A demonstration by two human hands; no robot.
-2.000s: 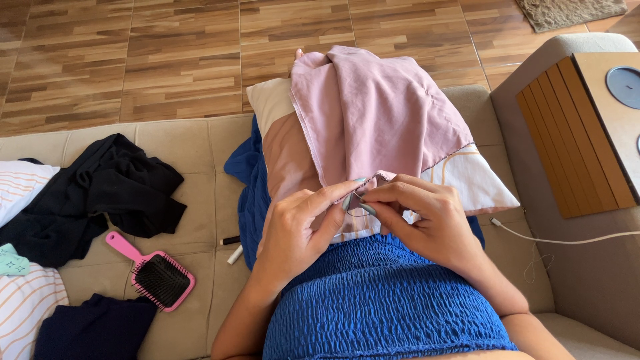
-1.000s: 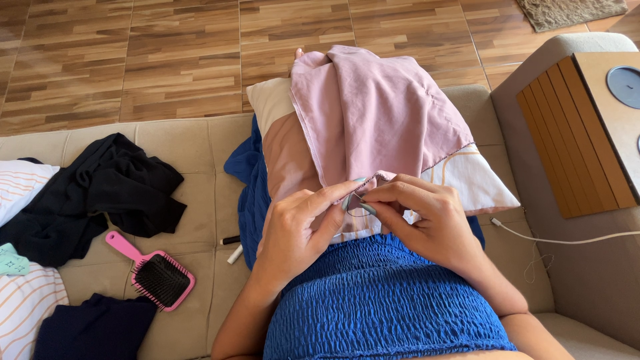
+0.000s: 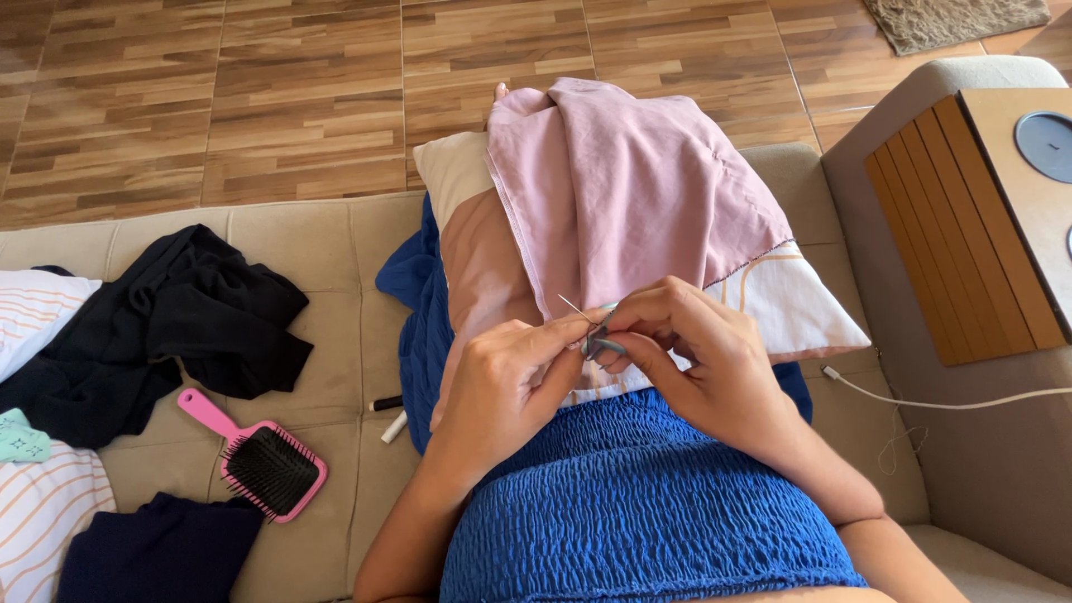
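A pink cloth (image 3: 645,184) lies draped over a patterned cushion (image 3: 477,243) on my lap, with dark stitching along its right edge. My left hand (image 3: 511,377) pinches the near edge of this cloth between thumb and fingers. Close against it, my right hand (image 3: 703,360) has its fingertips closed on the same gathered edge. A thin sewing needle (image 3: 576,309) sticks out up and to the left from between the fingertips. Dark thread shows at the pinched spot; which fingers grip the needle is partly hidden.
On the beige sofa (image 3: 327,276) at left lie a black garment (image 3: 226,310), a pink hairbrush (image 3: 272,469), a dark navy cloth (image 3: 159,548) and two marker-like sticks (image 3: 394,425). At right are a white cable (image 3: 946,405), loose thread (image 3: 900,444) and a wooden armrest tray (image 3: 1005,151).
The needle now points clearly up and left from the fingertips; it did not stand out so before. My right hand's fingers have shifted slightly at the cloth edge.
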